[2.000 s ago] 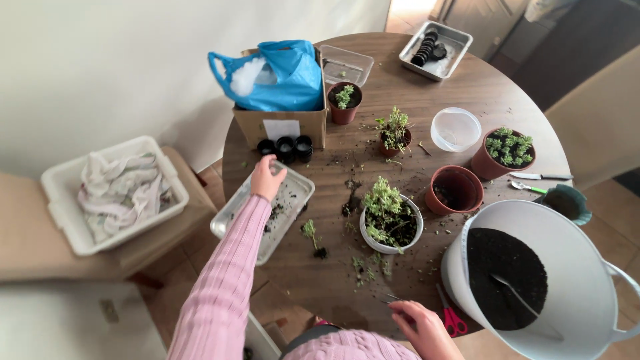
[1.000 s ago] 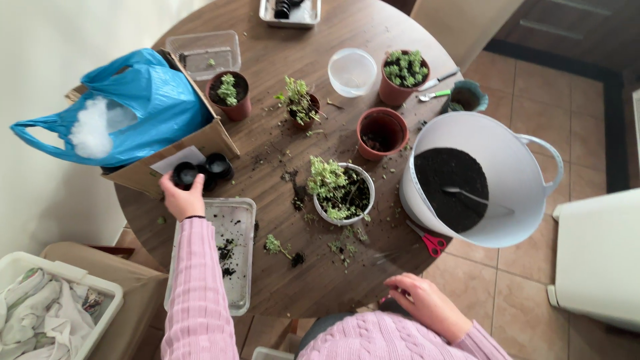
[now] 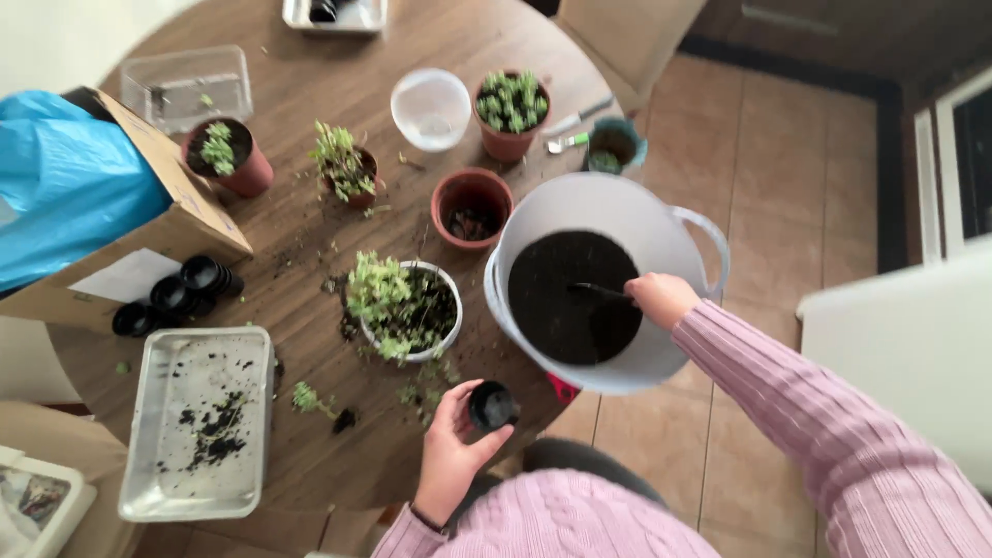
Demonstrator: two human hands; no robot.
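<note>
My left hand (image 3: pixel 457 449) holds a small black plastic pot (image 3: pixel 493 406) near the table's front edge, its mouth facing up. My right hand (image 3: pixel 663 298) grips the handle of a dark scoop or trowel (image 3: pixel 595 290), whose far end lies in the dark soil (image 3: pixel 566 333) inside a pale flexible tub (image 3: pixel 597 194). Left of the tub are a white pot with a leafy succulent (image 3: pixel 380 298) and a brown plastic pot (image 3: pixel 471 209) with some debris at its bottom. A loose cutting (image 3: pixel 310 398) with soil at its roots lies on the wood.
At the left, several black pots (image 3: pixel 174 294) lean by a cardboard box (image 3: pixel 174 198) above a soil-strewn metal tray (image 3: pixel 263 387). Potted succulents (image 3: pixel 511 105) and a clear plastic cup (image 3: pixel 430 108) stand farther back. Red-handled scissors (image 3: pixel 562 386) lie partly under the tub.
My left hand has moved right from the black pots by the box, carrying one. My right hand has gone from near my lap to the tool in the tub. The view has swung right.
</note>
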